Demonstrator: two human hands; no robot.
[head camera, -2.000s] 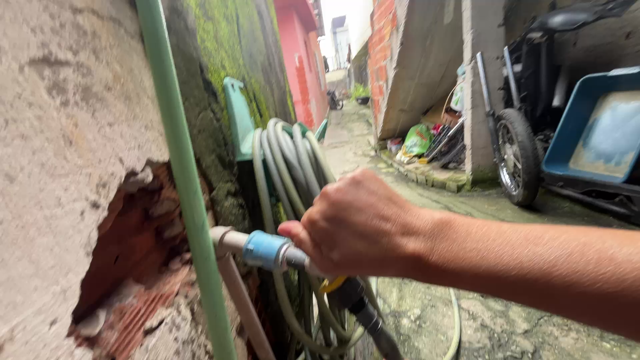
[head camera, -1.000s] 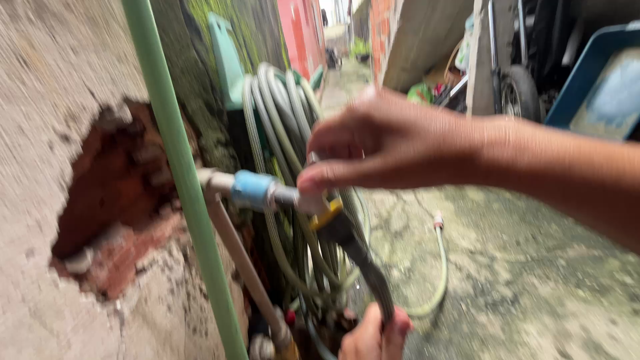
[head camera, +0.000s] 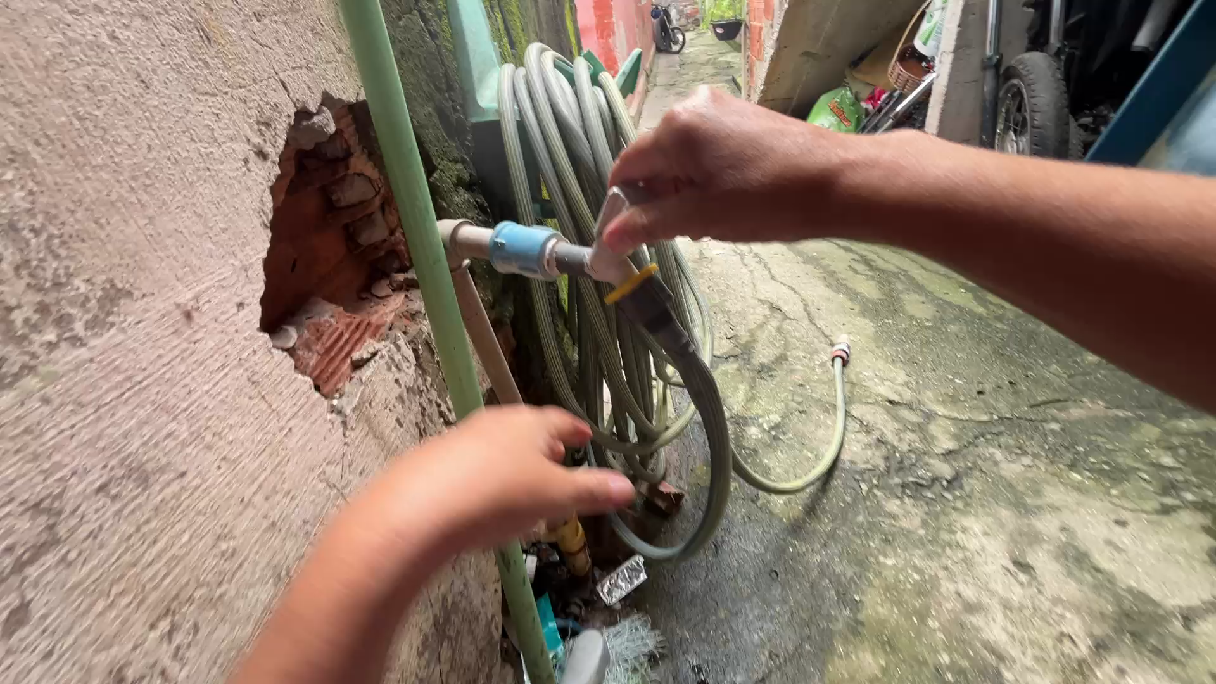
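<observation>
My right hand (head camera: 731, 176) grips the handle of a tap (head camera: 613, 223) between thumb and fingers. A short pipe with a blue coupling (head camera: 524, 250) joins this tap to a beige elbow near the wall. From the tap's outlet, a dark hose connector (head camera: 651, 309) with a yellow ring runs down into a grey-green garden hose (head camera: 719, 418). Coils of the hose (head camera: 570, 142) hang on a green holder (head camera: 475, 66) behind. My left hand (head camera: 513, 470) is below the tap, fingers apart, holding nothing, in front of the lower hose.
A green vertical pipe (head camera: 408, 180) runs along the rough wall (head camera: 142, 399), beside a broken hole (head camera: 332, 247) showing brick. The hose's end fitting (head camera: 841, 351) stands over the cracked concrete floor (head camera: 950, 532). A wheel (head camera: 1031, 109) and a blue tub (head camera: 1154, 85) are at upper right.
My left hand, out of view two seconds ago, held the hose below the connector one second ago and now is off it, further left. My right hand stays at the tap.
</observation>
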